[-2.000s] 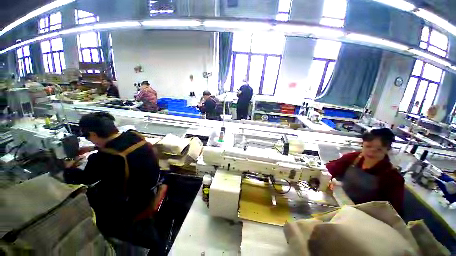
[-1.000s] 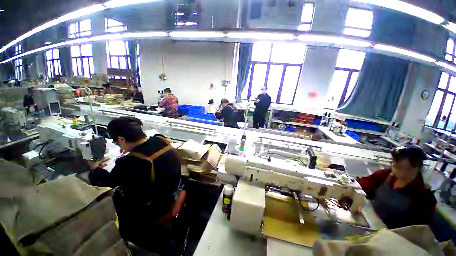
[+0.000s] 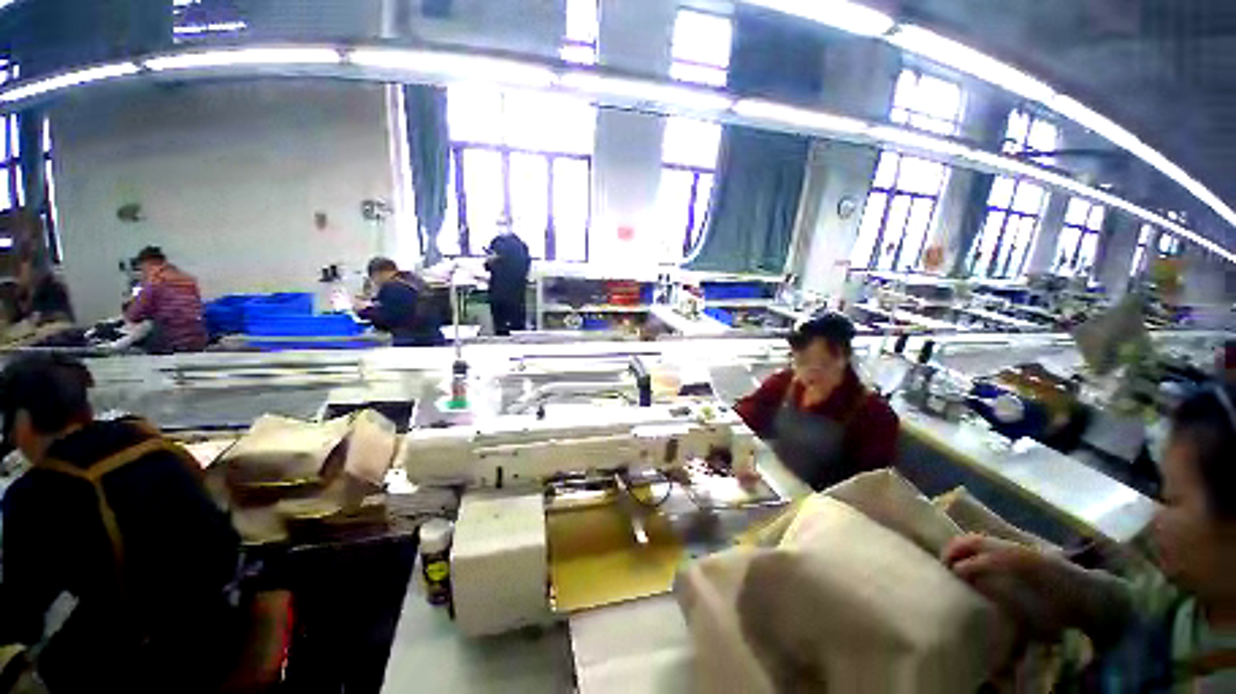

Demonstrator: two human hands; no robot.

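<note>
Neither of my hands is in view. Beige bag panels stand up in a loose, folded pile at the lower right, nearest in front of me. Another person's hand rests on the pile's right side. Behind and left of it is the pattern sewing machine, with a long white arm and a boxy white end cover. A flat yellow-gold clamp plate lies under the arm. A black bottle with a pale label stands beside the end cover.
A co-worker in dark clothes sits at the left edge. Another in red with a grey apron is behind the machine. A third person is close at the right edge. Another beige stack lies left of the machine.
My view has turned right, so things have shifted left. The large left foreground stack has gone out of view. A person has appeared at the right with a hand on the beige pile.
</note>
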